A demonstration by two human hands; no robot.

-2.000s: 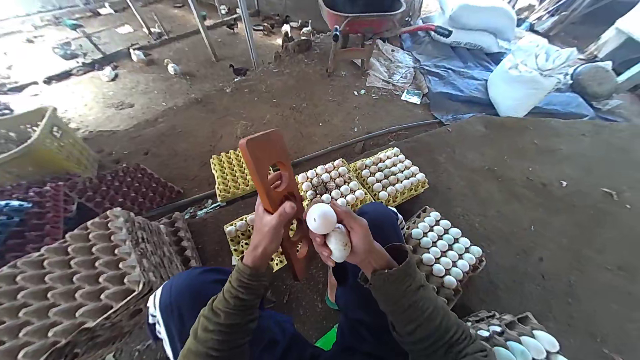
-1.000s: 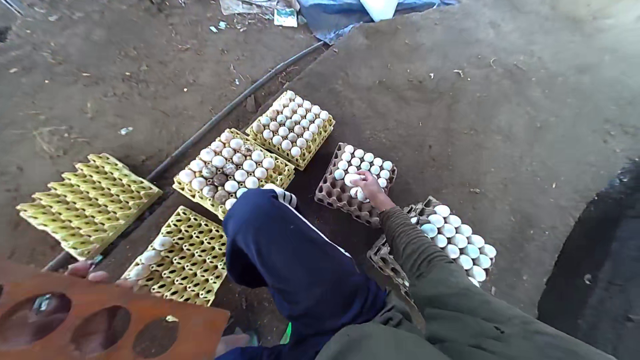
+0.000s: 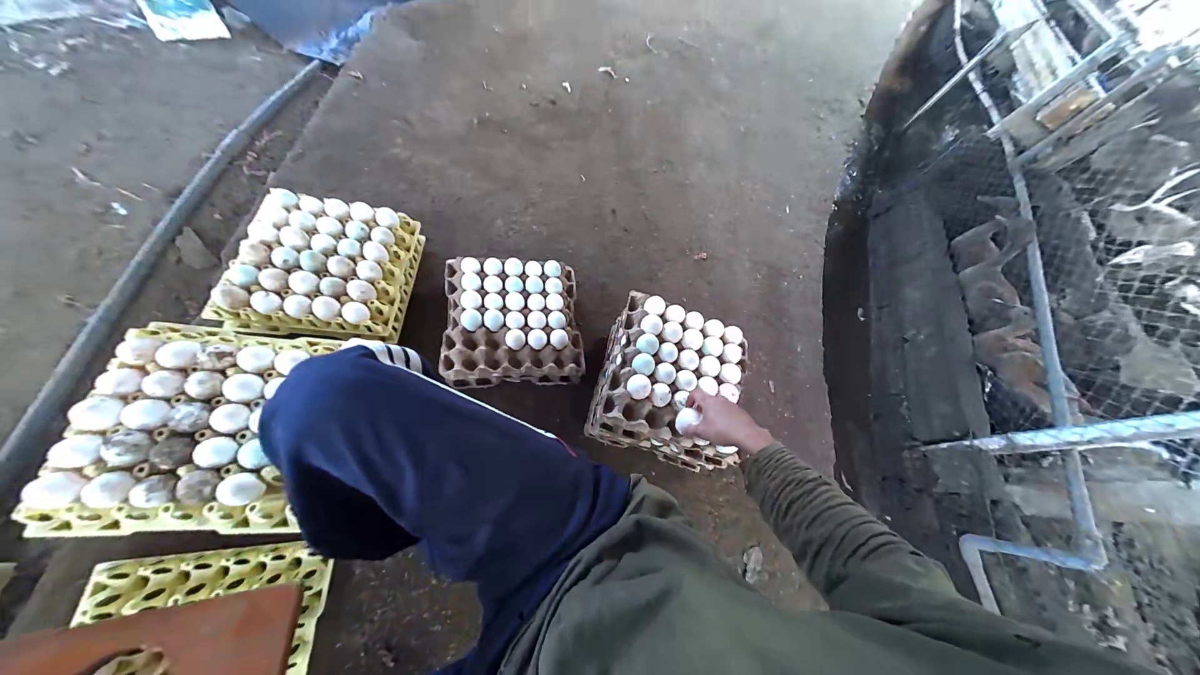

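Observation:
My right hand (image 3: 722, 421) holds a white egg (image 3: 687, 420) at the near edge of a brown egg tray stack (image 3: 614, 410) filled with rows of pale eggs. To its left sits another brown egg tray stack (image 3: 511, 364), its nearest cups without eggs. Two yellow plastic trays of mottled eggs, one farther (image 3: 405, 272) and one nearer (image 3: 159, 518), lie at the left. A brown board with round holes (image 3: 225, 630) covers part of a yellow tray (image 3: 314, 600) at the lower left. My left hand is out of view.
My raised knee (image 3: 375, 441) stands between the yellow trays and the brown stacks. A grey pipe (image 3: 178, 211) runs along the ground at the left. On the right are a low dark wall edge (image 3: 848, 309), wire netting and a metal pipe frame (image 3: 1041, 272), with brown animals behind.
My right hand has moved from the middle brown tray stack to the one on the right. The view has swung to the right, and my left hand has gone out of it.

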